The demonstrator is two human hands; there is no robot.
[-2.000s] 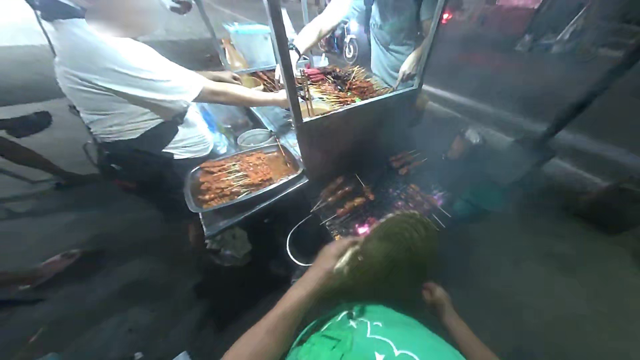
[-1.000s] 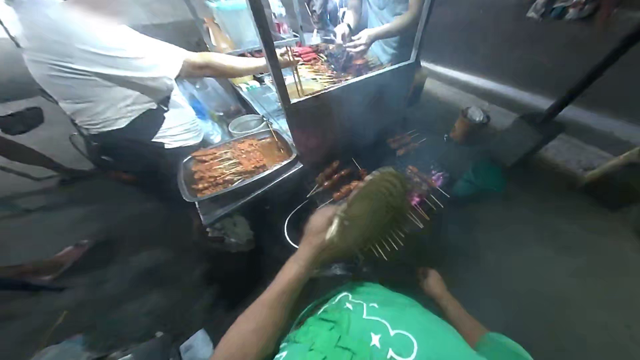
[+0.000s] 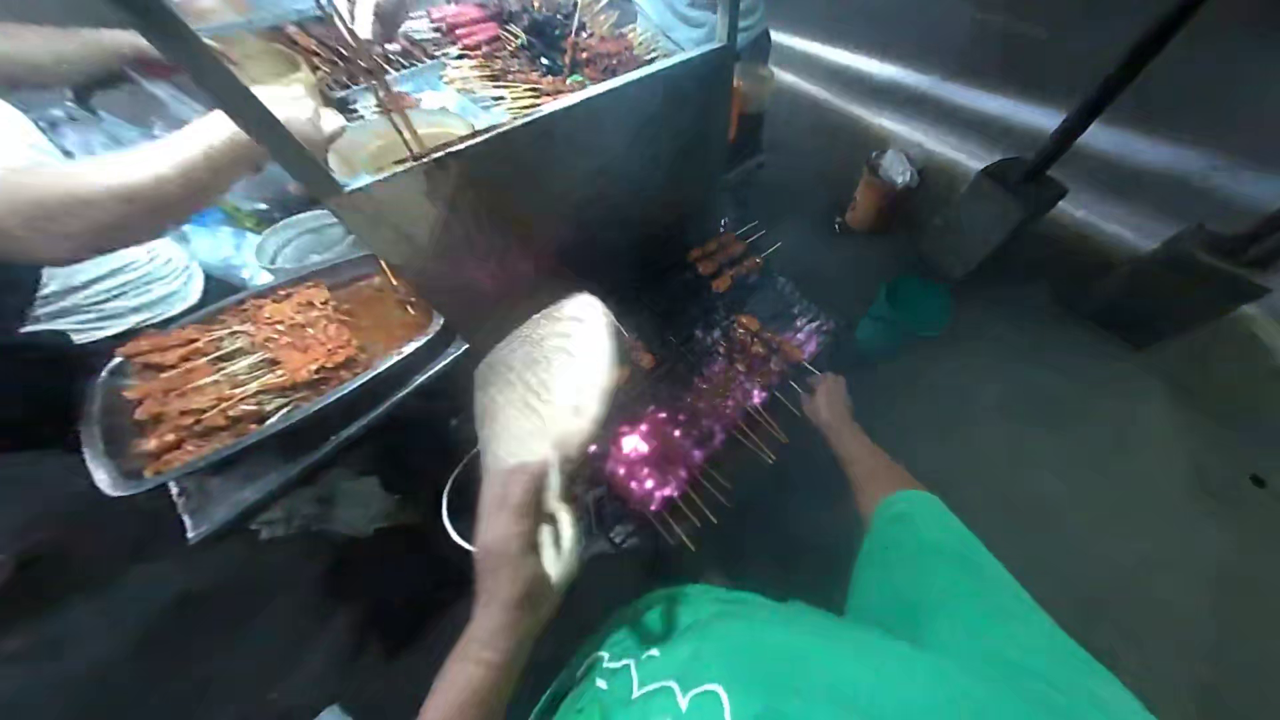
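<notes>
My left hand [image 3: 520,530] is closed around the handle of a pale hand fan [image 3: 548,380], held upright left of the glowing charcoal [image 3: 650,455]. Over the coals lie meat skewers [image 3: 765,340], their bare sticks pointing down toward me. My right hand [image 3: 828,400] is at the right edge of the grill, by the stick ends; whether its fingers grip a stick cannot be told. More skewers [image 3: 725,260] rest at the grill's far end. Part of the grill is hidden behind the fan and in dark smoke.
A metal tray [image 3: 108,470] of sauced raw-looking skewers stands at left, near stacked plates [image 3: 120,285]. Behind the grill is a food cart [image 3: 570,150] with skewers, where other people's arms reach in. An orange container [image 3: 872,200], a green container [image 3: 905,308] and a dustpan [image 3: 990,215] stand at right.
The fan has swung from over the grill to its left side, uncovering glowing coals. My right hand has moved from near my shirt to the skewers. The view has come nearer the grill.
</notes>
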